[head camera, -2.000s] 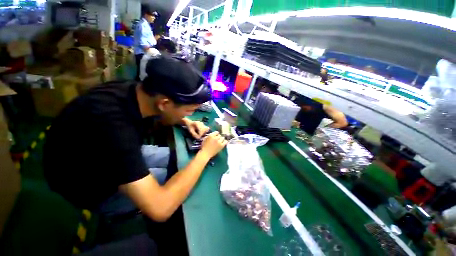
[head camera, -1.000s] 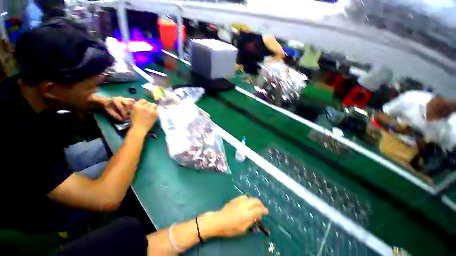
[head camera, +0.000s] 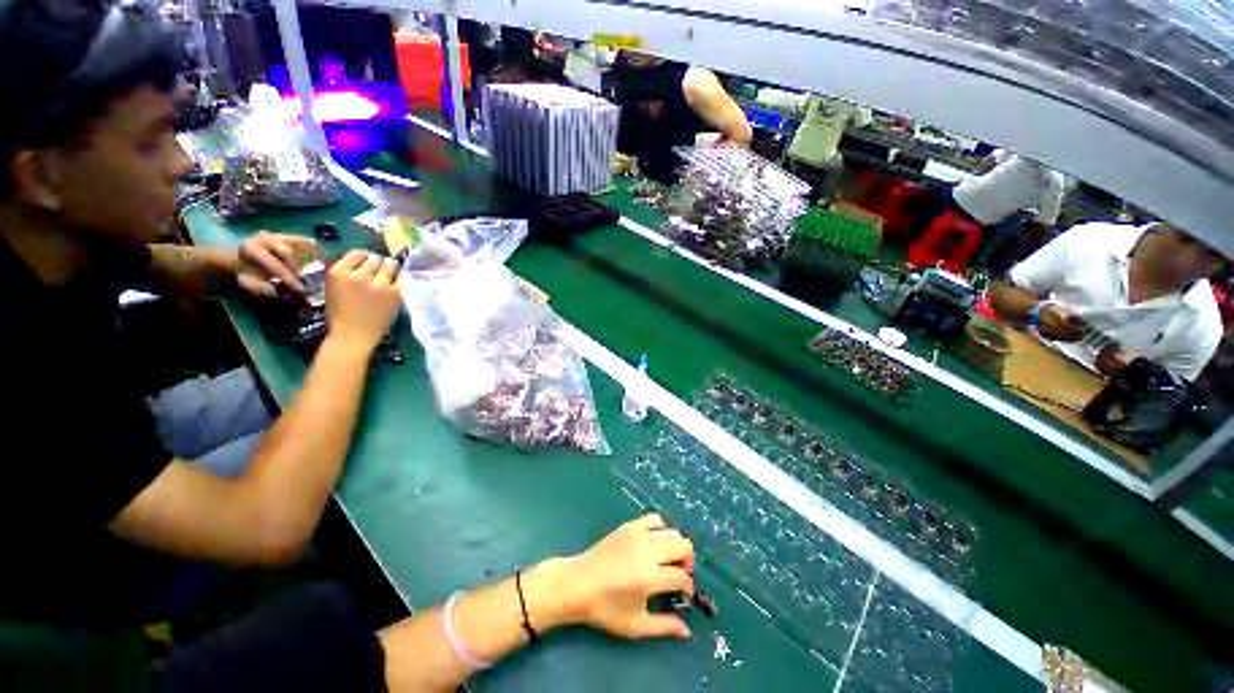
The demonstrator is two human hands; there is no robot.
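Observation:
My left hand (head camera: 629,579), with a dark band and a pale band at the wrist, rests low on the green bench at the bottom centre. Its thumb and fingers are curled around a small dark housing, mostly hidden by the fingers. Another small dark piece (head camera: 702,601) shows at the fingertips. Tiny silver-white parts (head camera: 724,650) lie just in front of the hand. A clear blister tray (head camera: 758,528) with rows of pockets lies to its right, with dark pieces in its far row (head camera: 839,467). My right hand is not in view.
A clear bag of pinkish-brown parts (head camera: 521,386) and a small blue-tipped bottle (head camera: 635,393) stand beyond my hand. A neighbour in black (head camera: 203,447) works at the left. A bag of yellowish parts (head camera: 1076,673) is cut off at the lower right edge.
The view has swung right and down, so the neighbour and parts bag sit further left. My left hand came into view and stays low on the bench; the neighbour's head is raised.

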